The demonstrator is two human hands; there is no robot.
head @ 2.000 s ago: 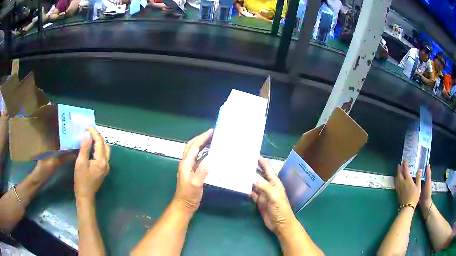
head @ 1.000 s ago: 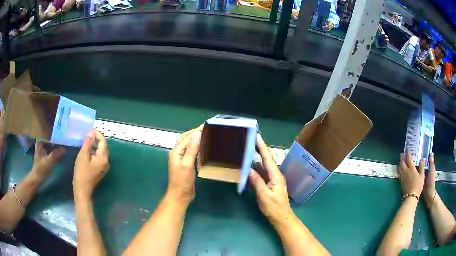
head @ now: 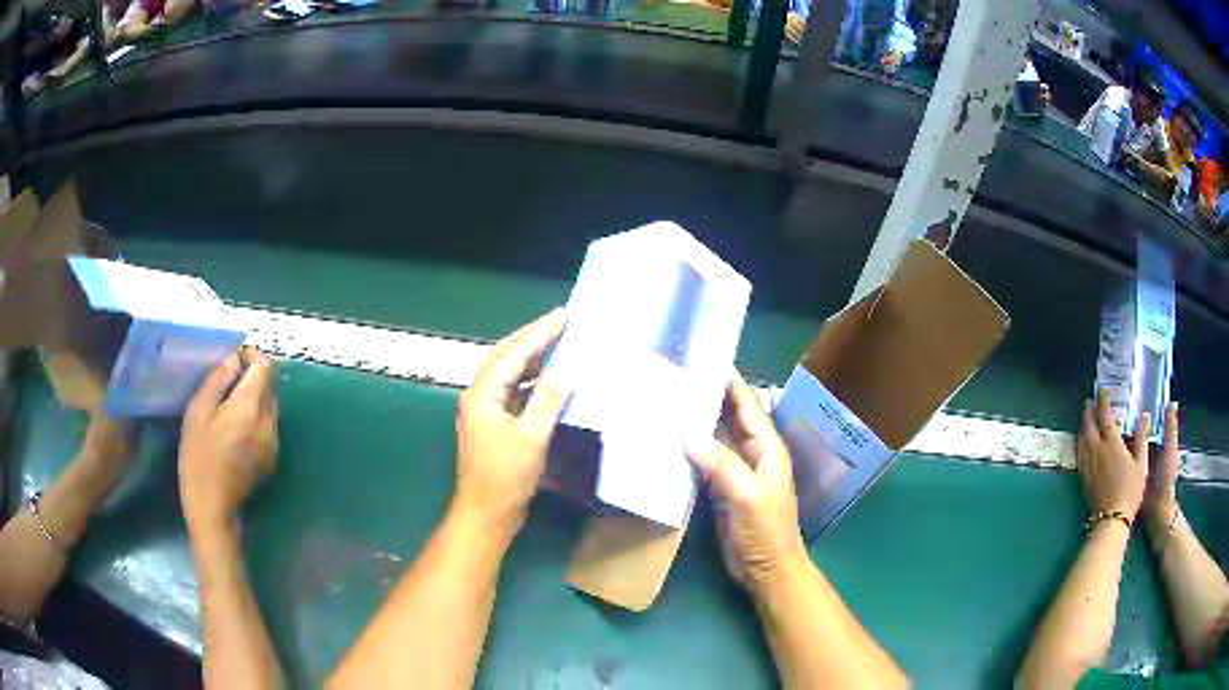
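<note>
A white and pale blue printed carton [head: 640, 364] is held in front of me above the green worktop, tilted. Its front panel shows a dark grey cylinder-like picture. The open end points down toward me, with a brown lid flap hanging below. My left hand [head: 506, 431] grips its left side. My right hand [head: 755, 485] holds its lower right side, thumb on the panel. A standing open carton [head: 838, 452] is on the worktop just right of my right hand, brown inside and raised flap showing.
Another person's hands at the left hold an open carton [head: 169, 364]. Another person's hands at the right hold a carton [head: 1135, 357]. A chipped white post [head: 943, 148] rises behind the standing carton. A pale metal strip [head: 357, 353] crosses the worktop. People sit opposite.
The carton in my hands has turned from its open end facing me to its picture panel facing me, open end now down. The left neighbour's carton has tilted.
</note>
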